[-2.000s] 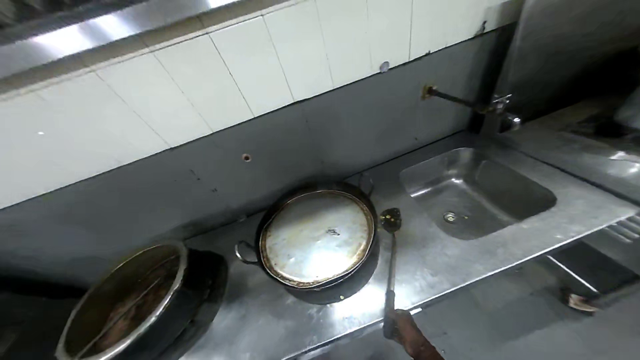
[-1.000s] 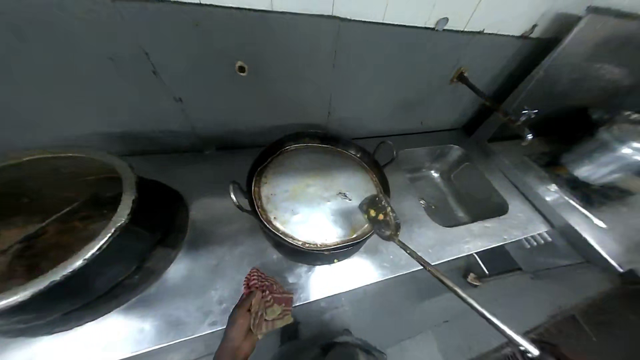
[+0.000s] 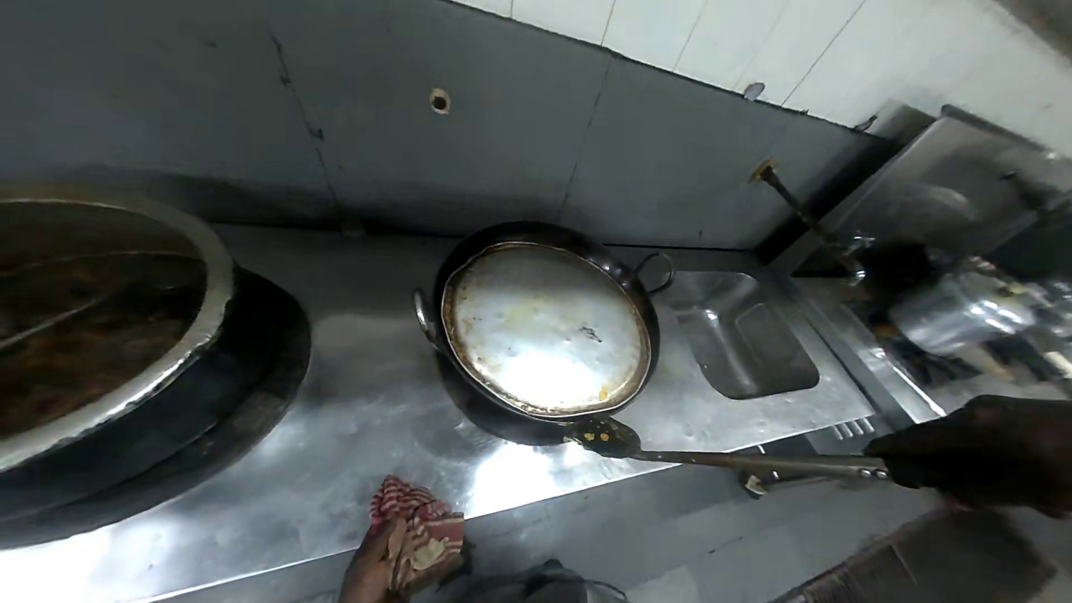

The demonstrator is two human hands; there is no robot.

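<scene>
A black metal wok-like pan [image 3: 544, 230] with two loop handles stands on the steel counter, covered by a flat round metal lid [image 3: 544, 335] with browned edges. My right hand [image 3: 988, 452], at the far right, grips the handle of a long metal ladle [image 3: 754, 461]; the ladle's head, with yellow food bits on it, is at the pan's front edge. At the lower edge, my left hand [image 3: 381, 557] holds a folded red-and-white cloth [image 3: 419, 536]. To the left stands a large dark pot [image 3: 209, 310] with a pale metal rim and brownish contents.
A steel sink basin [image 3: 749, 335] is set in the counter [image 3: 360, 402] right of the pan. Above it a pipe with a tap [image 3: 812, 218] comes out of the grey wall. Farther right is a shiny metal vessel [image 3: 963, 310], blurred.
My left hand with the cloth came into view after the first frame. The ladle's head has moved from over the lid to the pan's front edge. The view has shifted and turned.
</scene>
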